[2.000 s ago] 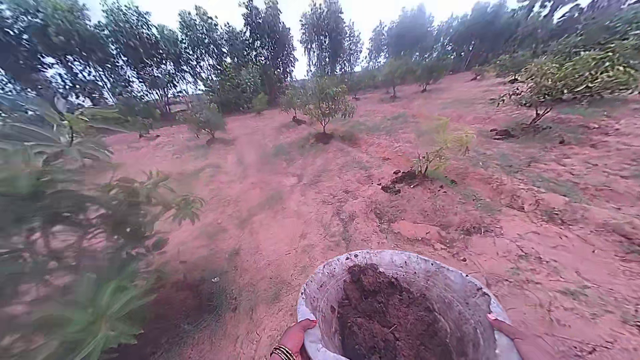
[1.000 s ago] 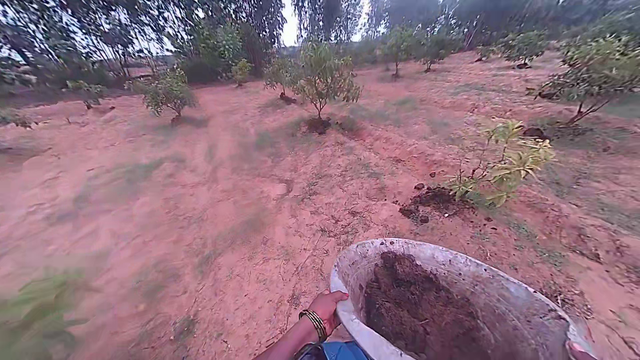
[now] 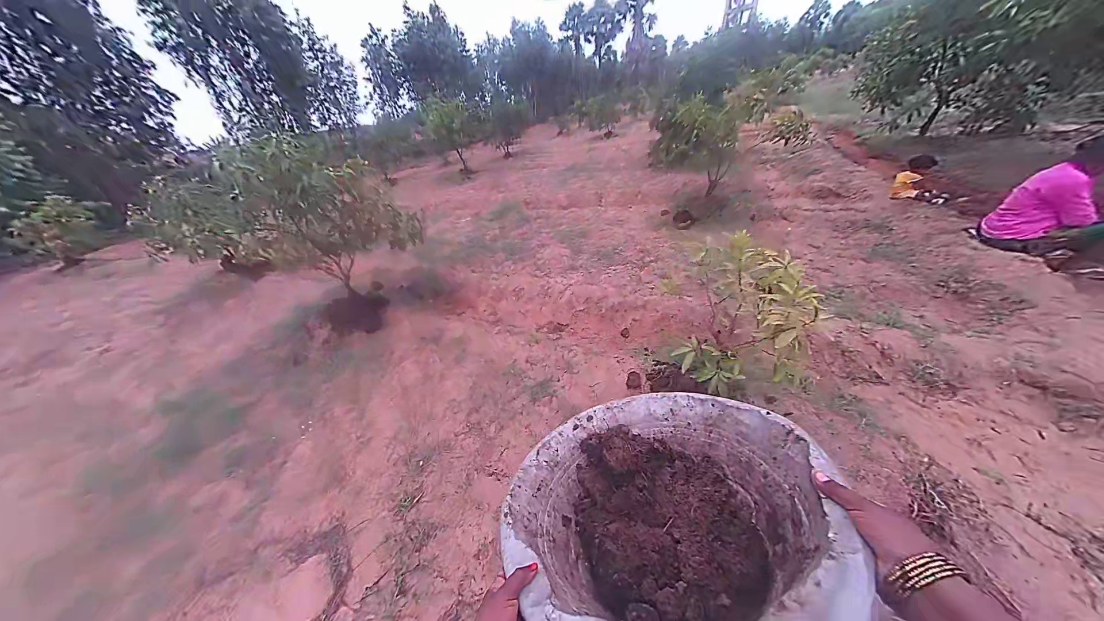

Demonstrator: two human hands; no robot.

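Observation:
A wide round basin (image 3: 815, 565), pale and smeared with dirt, is held in front of me, partly cut off by the lower frame edge. Dark brown crumbly soil or manure (image 3: 668, 526) lies inside it. My left hand (image 3: 509, 593) grips the rim at the lower left, thumb on top. My right hand (image 3: 871, 517), with bangles at the wrist, grips the right side, its thumb over the rim. The undersides of both hands are hidden. Just beyond the basin stands a young leafy sapling (image 3: 759, 315) with dark clods at its base.
Reddish bare ground (image 3: 414, 431) with sparse weeds slopes upward. A small tree (image 3: 345, 250) with dark soil at its foot stands left, another (image 3: 711, 142) farther ahead. At the right, a person in pink (image 3: 1039, 203) and a smaller person in yellow (image 3: 907, 184) sit on the ground.
The view has swung toward the right, bringing the two seated people into sight. The sapling with clods is nearer than two seconds ago. Both hands still hold the basin.

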